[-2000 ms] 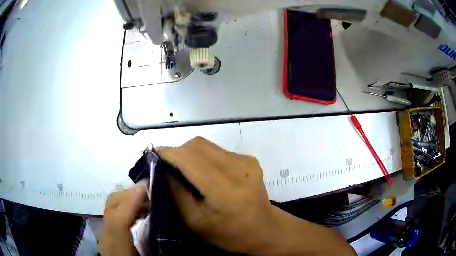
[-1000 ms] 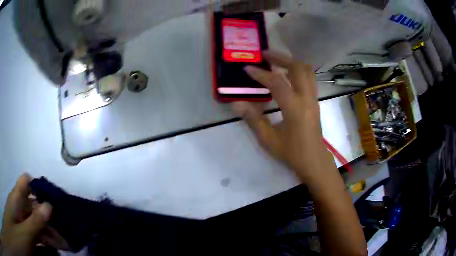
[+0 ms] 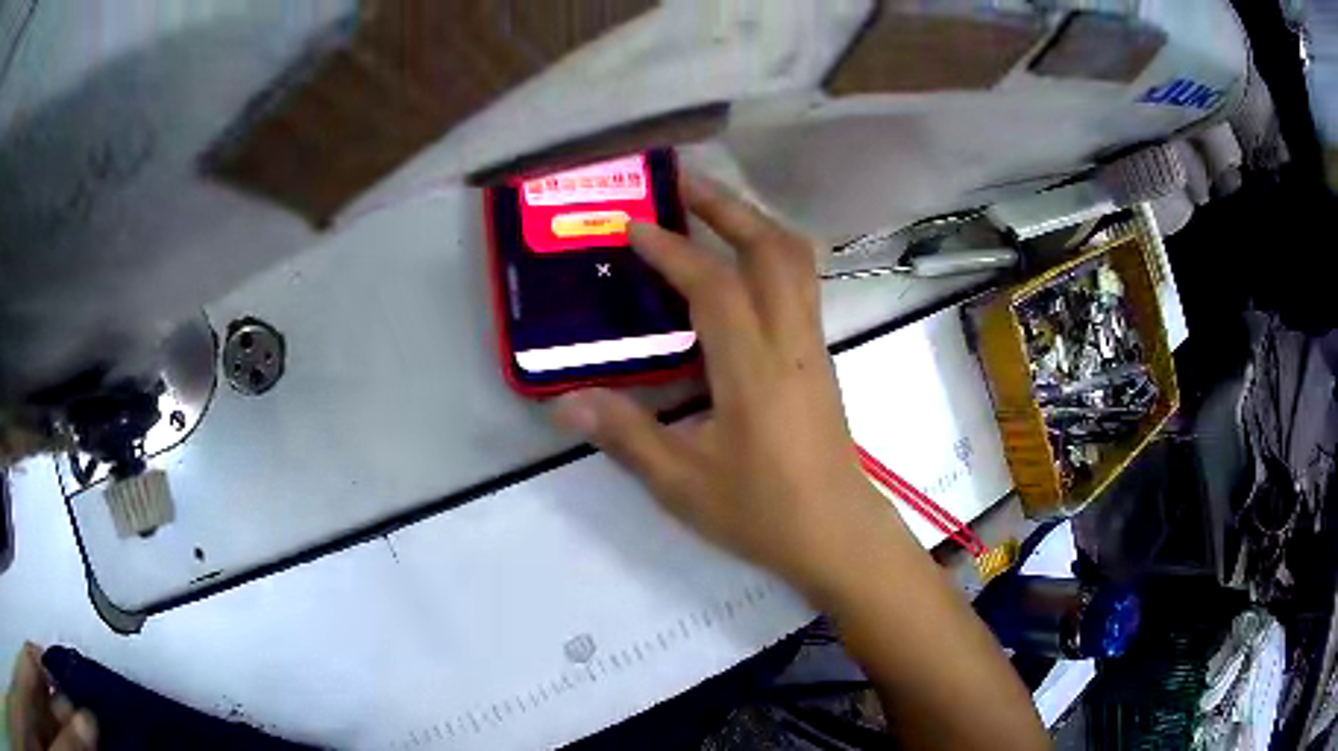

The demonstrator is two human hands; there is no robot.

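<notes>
The smartphone [image 3: 587, 316] in its red case lies on the machine bed with a lit screen showing a red and pink panel and a yellow button. My right hand [image 3: 748, 396] is over its right side, index fingertip at the yellow button, thumb by the lower edge. It holds nothing. My left hand [image 3: 44, 712] is cut off at the lower left corner, its fingers on the end of the dark navy garment panel [image 3: 147, 712]. The panel runs along the bottom edge. The red wrist strap [image 3: 917, 499] passes behind my right wrist.
The sewing machine arm [image 3: 763, 59] spans the top. The presser foot area [image 3: 118, 426] is at the left, with a ribbed knob [image 3: 140, 502]. A yellow parts box [image 3: 1027, 426] full of small metal parts stands at the right. A slim metal tool [image 3: 961, 261] lies beyond the phone.
My right hand has left the cloth and come to the phone, whose dark screen has lit up. My left hand has moved to the lower left with the cloth. The view has shifted right.
</notes>
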